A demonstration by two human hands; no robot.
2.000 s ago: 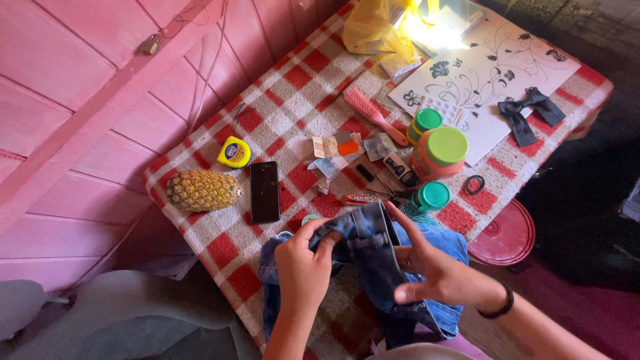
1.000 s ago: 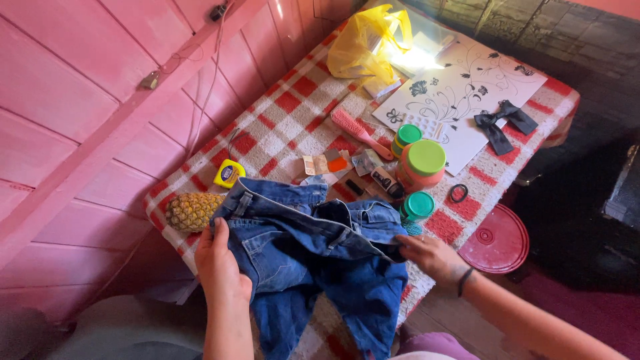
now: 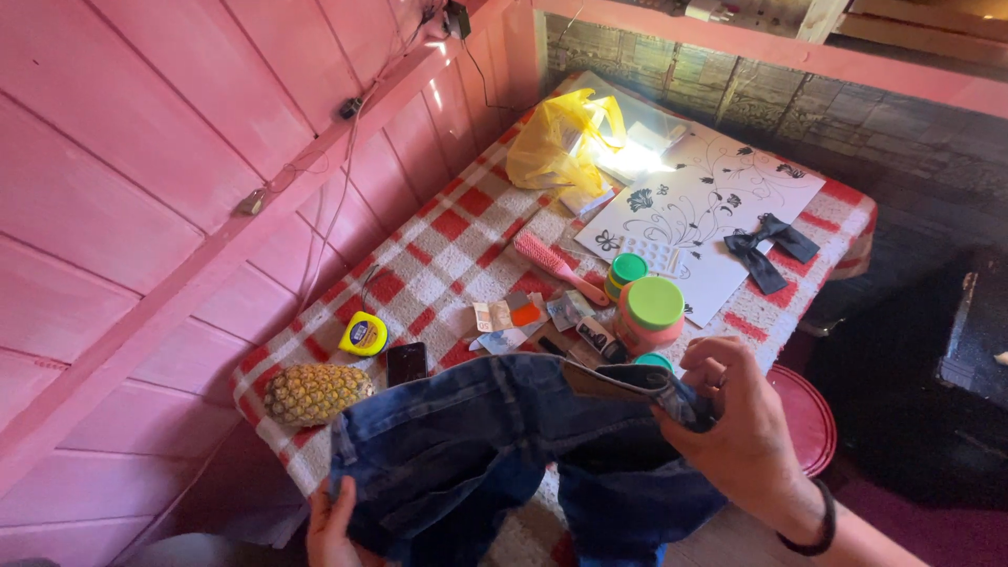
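A pair of blue denim jeans [image 3: 472, 425] is stretched by the waistband between my hands, over the near part of the table. My left hand [image 3: 335, 524] grips the left end, with the thumb on the denim. My right hand [image 3: 736, 417] pinches the right end of the waistband; a dark band circles that wrist. Just beyond the jeans are a pineapple [image 3: 317, 395], a black smartphone [image 3: 406, 364] partly covered by the denim, banknotes [image 3: 494, 316] and a green-lidded jar [image 3: 650, 315]. The legs hang down toward me.
A yellow tape measure [image 3: 365, 334], a pink hairbrush [image 3: 557, 268], a yellow plastic bag [image 3: 559, 146], a black bow [image 3: 770, 250] and a flower-patterned white sheet [image 3: 701, 213] lie on the checked tablecloth [image 3: 449, 224]. A red round lid [image 3: 803, 421] is beside the table. A pink wall [image 3: 157, 157] stands left.
The jeans, bunched between my hands two seconds ago, are now spread wide by the waistband. My hands have moved apart. The view has shifted.
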